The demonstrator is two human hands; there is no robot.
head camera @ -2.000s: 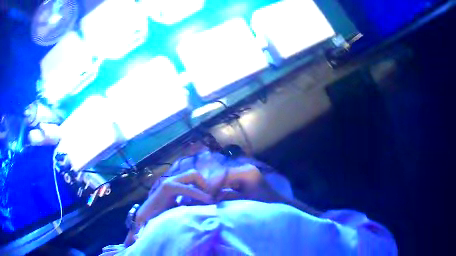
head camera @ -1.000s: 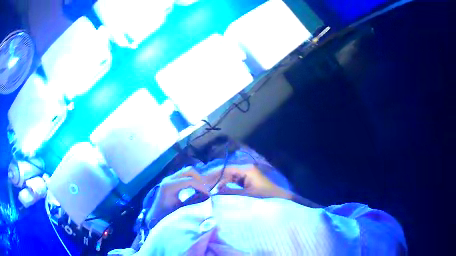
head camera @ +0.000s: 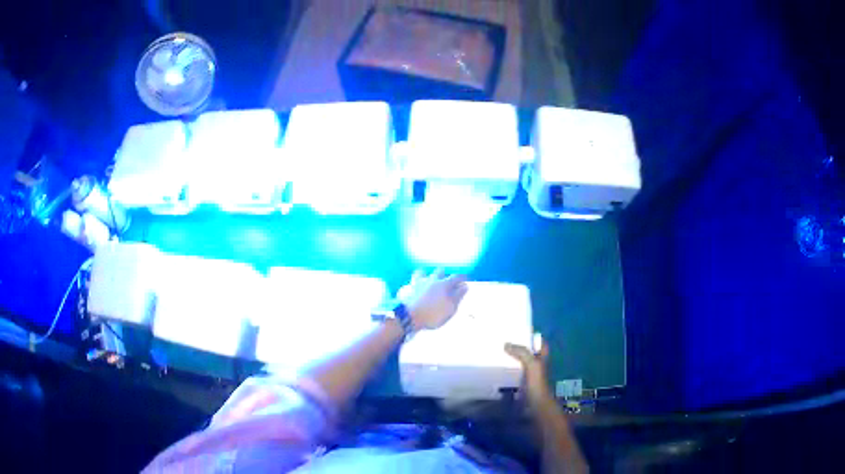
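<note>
A white box-shaped unit (head camera: 477, 338) stands at the right end of the front row, near the table's front edge. My left hand (head camera: 434, 298), with a dark watch at the wrist, lies over its back left corner, fingers spread. My right hand (head camera: 530, 363) is at its right side, thumb on the top edge. The hands hold the unit between them. The fingers behind and under it are partly hidden. Glare washes out much of the unit's left part.
More white units stand in a back row (head camera: 584, 153) and to the left in the front row (head camera: 208, 301), on a green mat (head camera: 579, 278). A fan (head camera: 176, 74) stands at the back left. Cables and plugs (head camera: 102, 338) lie at the left end. A dark-rimmed box (head camera: 422, 56) is beyond the table.
The view has levelled and turned to the table. My hands were close together before my chest at a thin dark wire; they are now apart, on the front right unit.
</note>
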